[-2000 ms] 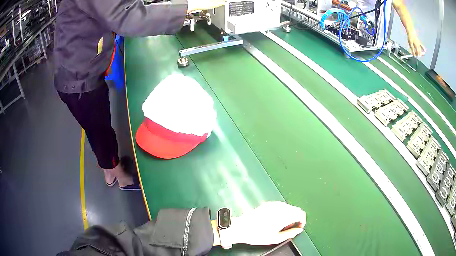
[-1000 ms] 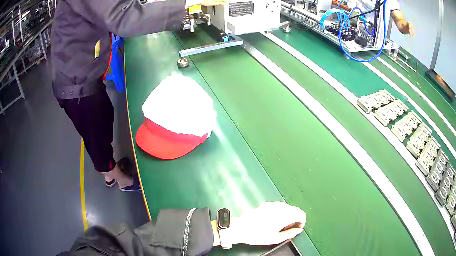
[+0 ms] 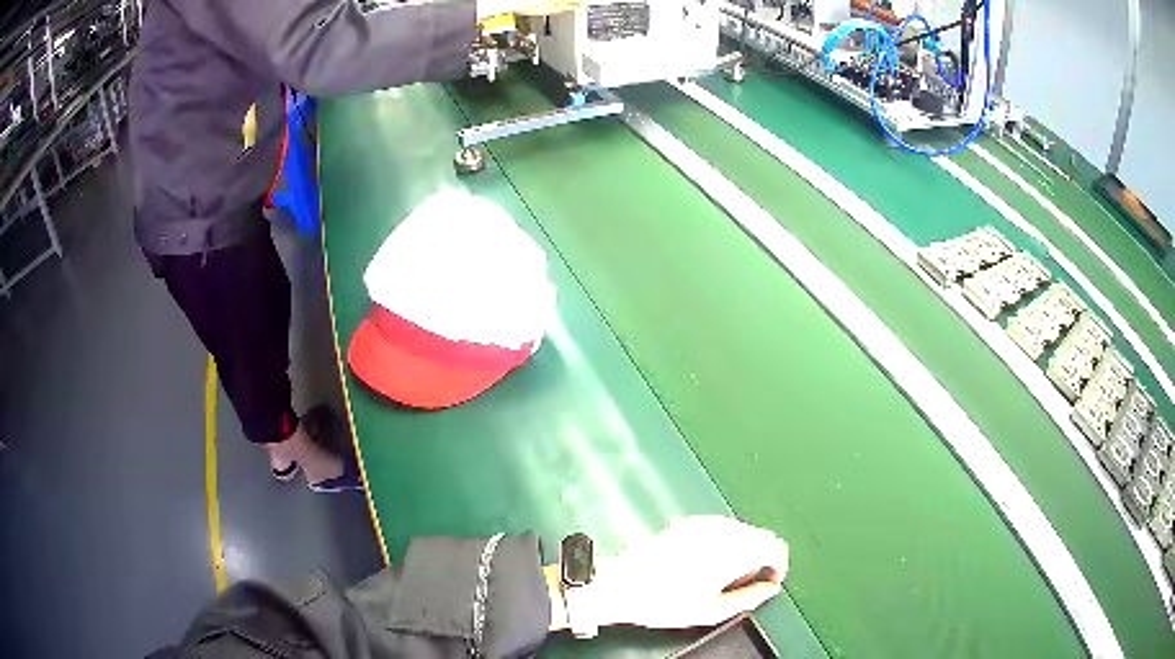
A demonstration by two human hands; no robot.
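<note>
My left hand [image 3: 689, 574] is at the bottom centre, overexposed, with a dark wristband and a grey sleeve. It rests at the near edge of the green bench, just above a corner of the black parts tray [image 3: 758, 640]. Its fingers are curled; whether they hold anything cannot be told. My right hand is not in view. The work cap [image 3: 458, 296], white with a red brim, lies on the bench left of centre.
Rows of grey housings [image 3: 1046, 322] lie along the guide rails [image 3: 889, 348] at the right, beyond the conveyor belt [image 3: 722, 348]. An assembly machine [image 3: 651, 45] stands at the back. A person [image 3: 219, 193] in grey stands at the left beside the bench.
At the upper right, another person's arm has gone out of view. The person at the left has shifted a leg slightly. My left hand has hardly moved.
</note>
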